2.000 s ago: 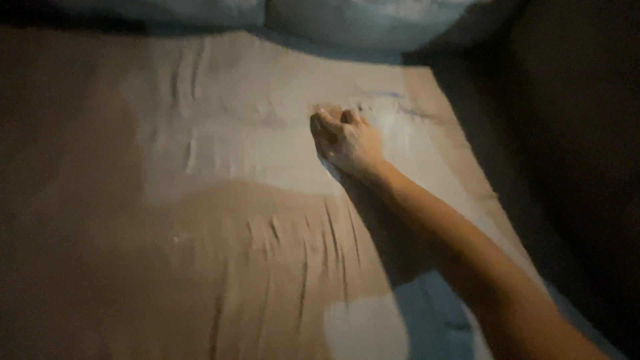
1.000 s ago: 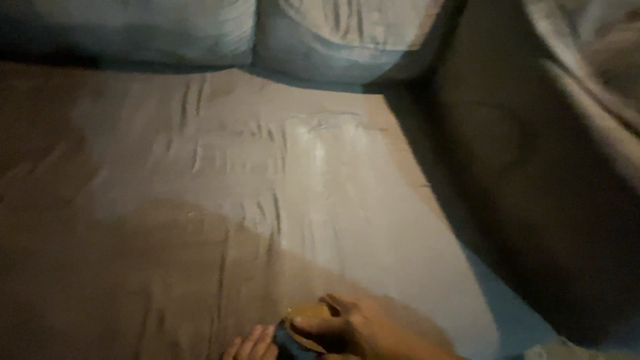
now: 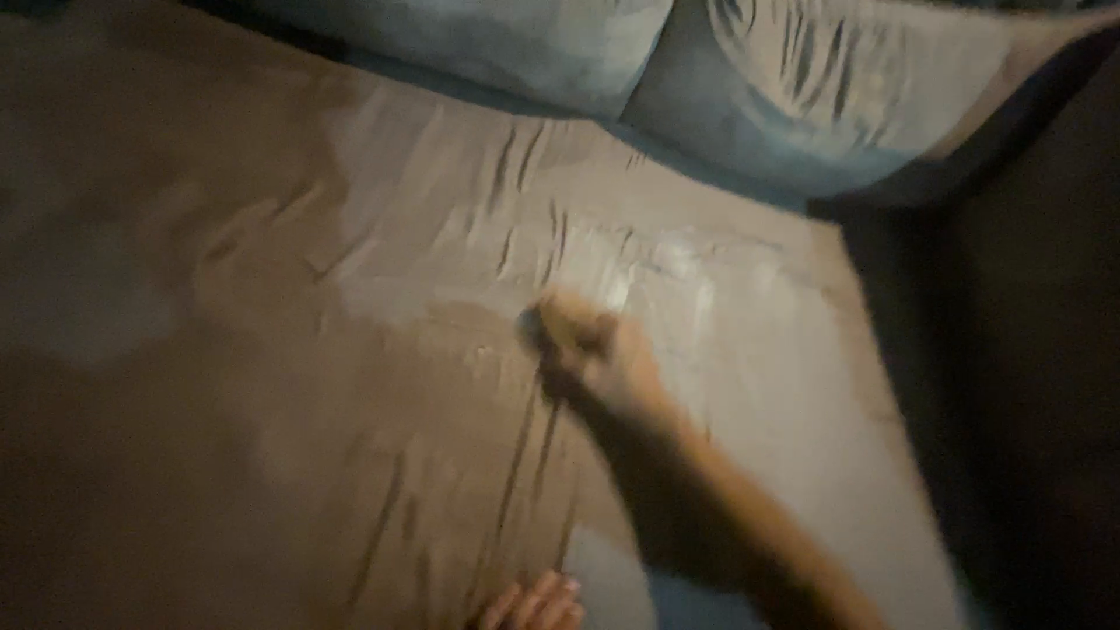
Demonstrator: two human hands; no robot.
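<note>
My right hand [image 3: 595, 354] is near the middle of the view, shut on a brush-like object [image 3: 560, 319] with a yellowish-brown back and a dark lower side; blur hides its exact kind. It is at the surface of a wrinkled, light brown sofa seat [image 3: 455, 385], where a paler, shiny area lies to its right. At the bottom edge, the fingers of my left hand [image 3: 534, 604] rest on or just over the fabric; the rest of that hand is out of view, and nothing shows in it.
Blue-grey back cushions [image 3: 560, 52] stand along the far side of the seat. The right one has a wrinkled pale patch [image 3: 840, 70]. A dark sofa arm [image 3: 1032, 367] borders the right side.
My right hand has moved away from the near edge, up to the middle of the seat, with the object in it. My left fingers remain low in view.
</note>
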